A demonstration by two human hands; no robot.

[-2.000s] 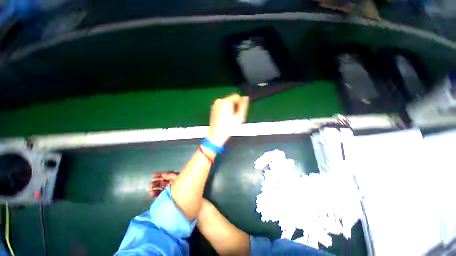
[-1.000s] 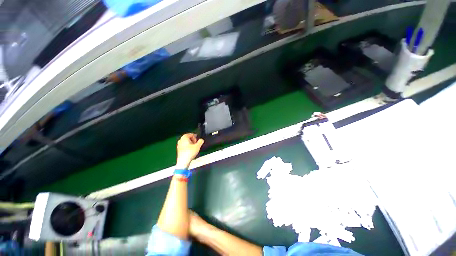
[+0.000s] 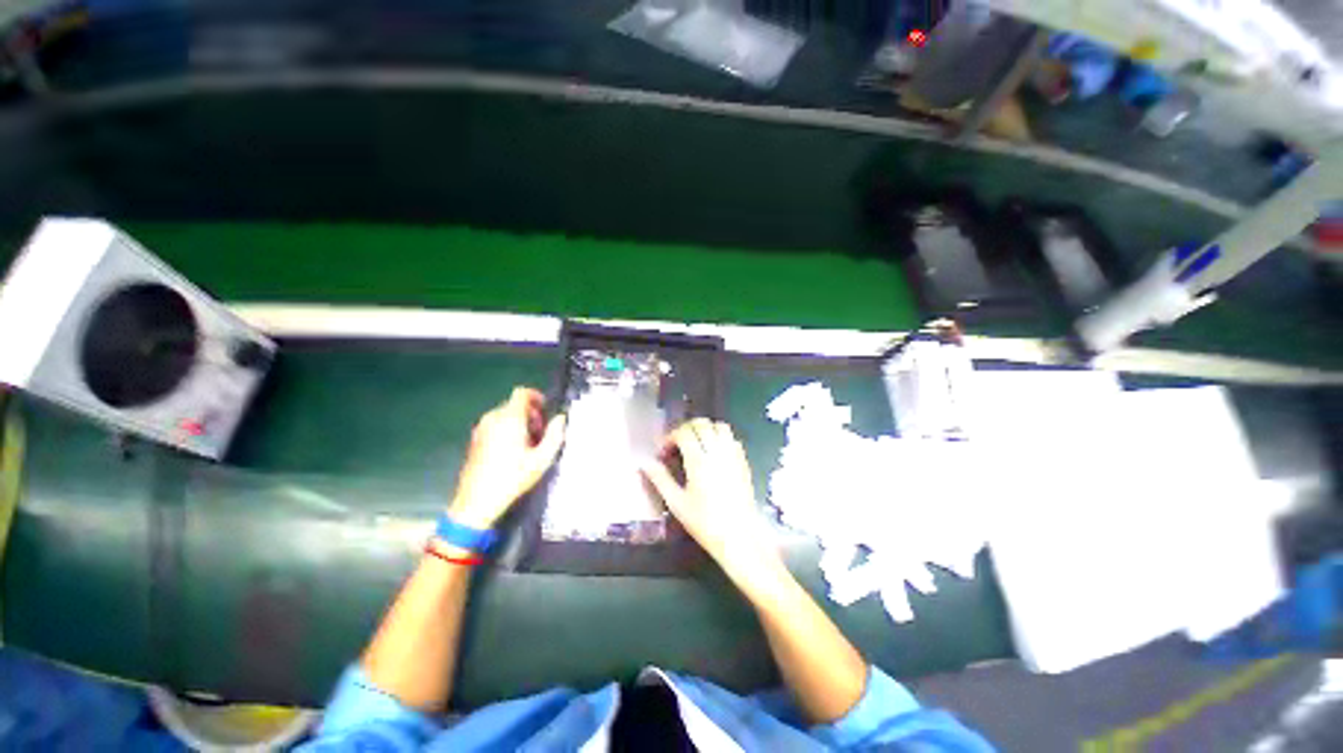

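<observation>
An open tablet unit [image 3: 604, 456] lies in a flat black frame [image 3: 619, 559] on the dark green bench. Its middle is bright, with circuit parts at the far end. My left hand [image 3: 505, 459], with a blue band and thin red cord at the wrist, is at the frame's left edge with curled fingers. My right hand [image 3: 710, 478] is over the frame's right side, its thumb near the bright middle. Whether either hand grips the unit or only touches it is unclear.
Loose white scraps [image 3: 854, 486] lie right of the unit, beside an upright white box [image 3: 928, 390] and large white sheets [image 3: 1119, 515]. A white blower [image 3: 140, 338] stands left. Waiting units [image 3: 950, 265] lie on the belt beyond the white rail. A pen holder [image 3: 1141, 306] is at right.
The unit seen nearest on the belt is now on the bench in front of me. My left hand has drawn back from the belt. My arms are no longer crossed, and my right hand is in view.
</observation>
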